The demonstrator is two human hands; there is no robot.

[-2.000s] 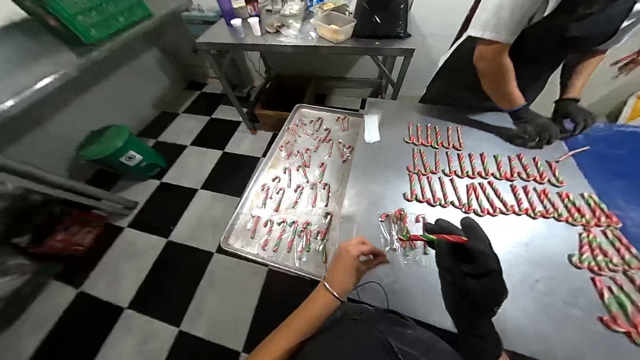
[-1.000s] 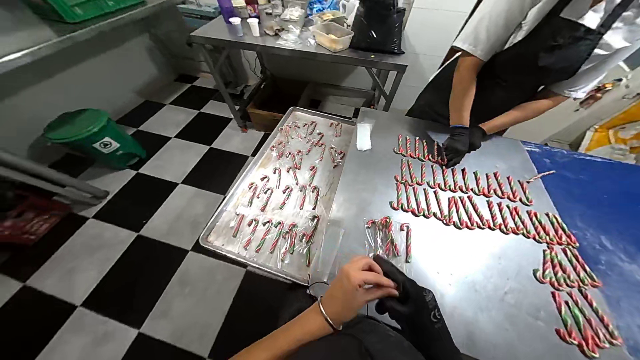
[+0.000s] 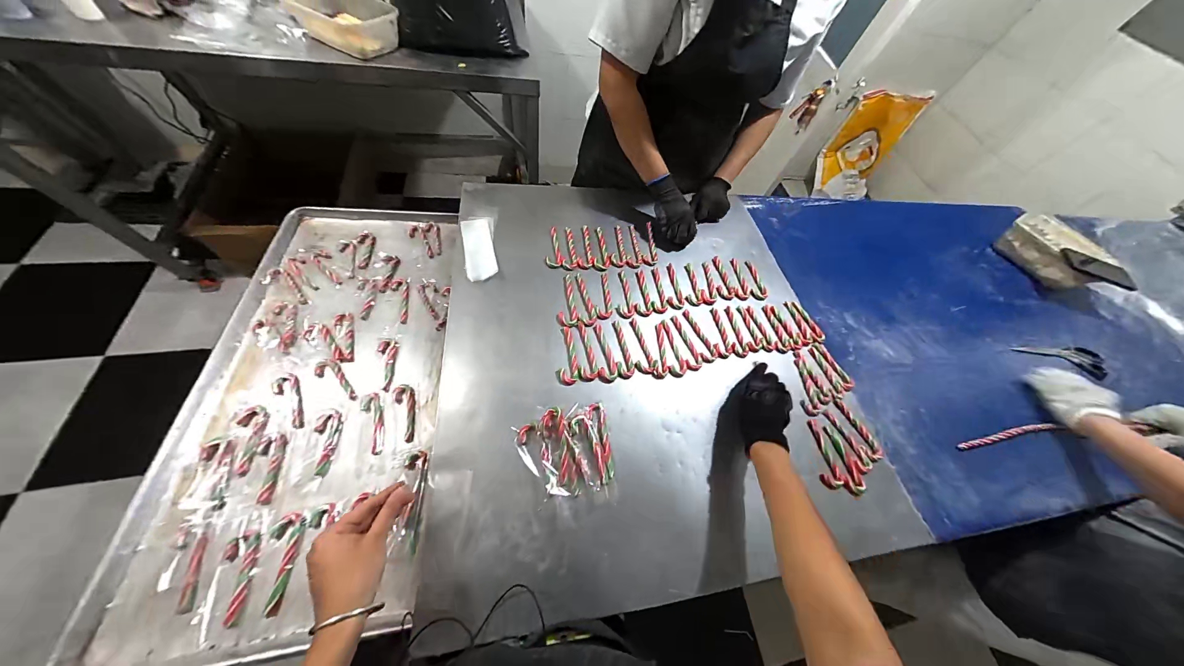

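My bare left hand (image 3: 356, 546) is over the near right part of a metal tray (image 3: 199, 365), its fingertips at a plastic-wrapped candy cane (image 3: 416, 499). Other wrapped candy canes (image 3: 287, 398) lie in loose rows on the tray. My right hand (image 3: 766, 407), in a black glove, reaches to the near edge of the lowest long row of unwrapped candy canes (image 3: 684, 342); whether it grips one cannot be seen. Between my hands, a small group of candy canes in clear wrappers (image 3: 566, 449) lies on the steel table (image 3: 647, 536). Shorter rows of canes (image 3: 837, 449) lie right of my right hand.
Across the table, a co-worker's black-gloved hands (image 3: 689, 208) are at the top row. At right, another person's white-gloved hands (image 3: 1073, 398) hold a striped candy rope (image 3: 1008, 435) on the blue surface (image 3: 869, 277), near scissors (image 3: 1078, 356). A white paper (image 3: 479, 250) lies beside the tray.
My hands, together near the table's front edge a second ago, are now apart: the left is over the tray, the right has reached forward to the rows. The view has swung right.
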